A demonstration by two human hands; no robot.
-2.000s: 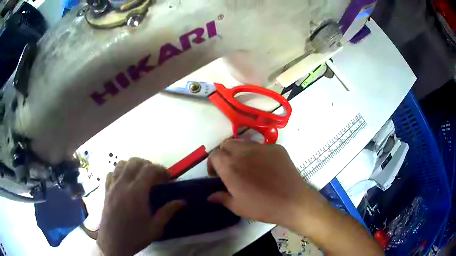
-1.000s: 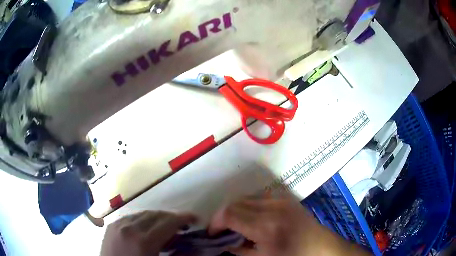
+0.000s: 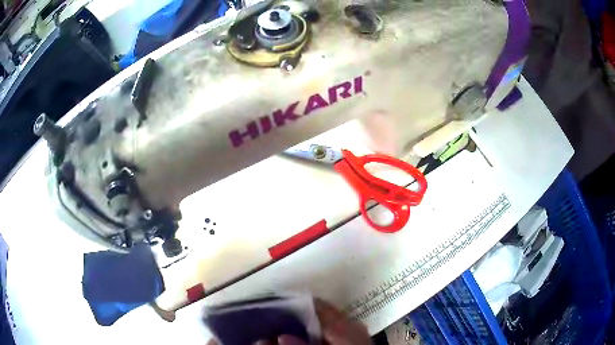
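A dark navy panel (image 3: 259,323) with a pale white border is held up at the bottom centre edge. My right hand (image 3: 340,326) grips its right side, blurred and partly cut off. My left hand is nearly all cut off by the bottom edge; only fingertips (image 3: 264,341) show at the panel's lower edge. Shears with red-orange handles (image 3: 388,192) lie on the machine bed and table, their blades partly hidden behind the machine arm. Another navy piece (image 3: 123,281) lies at the left, beside the needle area.
The off-white HIKARI machine head (image 3: 270,87) spans the upper view. Red tape (image 3: 297,240) marks the bed edge. A printed ruler (image 3: 431,259) runs along the table front. A blue basket (image 3: 573,222) with white scraps stands at right. Bright blue fabric (image 3: 168,27) lies behind.
The panel has moved from flat on the table to a blurred, lowered hold, then up into view with its white border showing. The view has shifted, so more of the machine's top shows.
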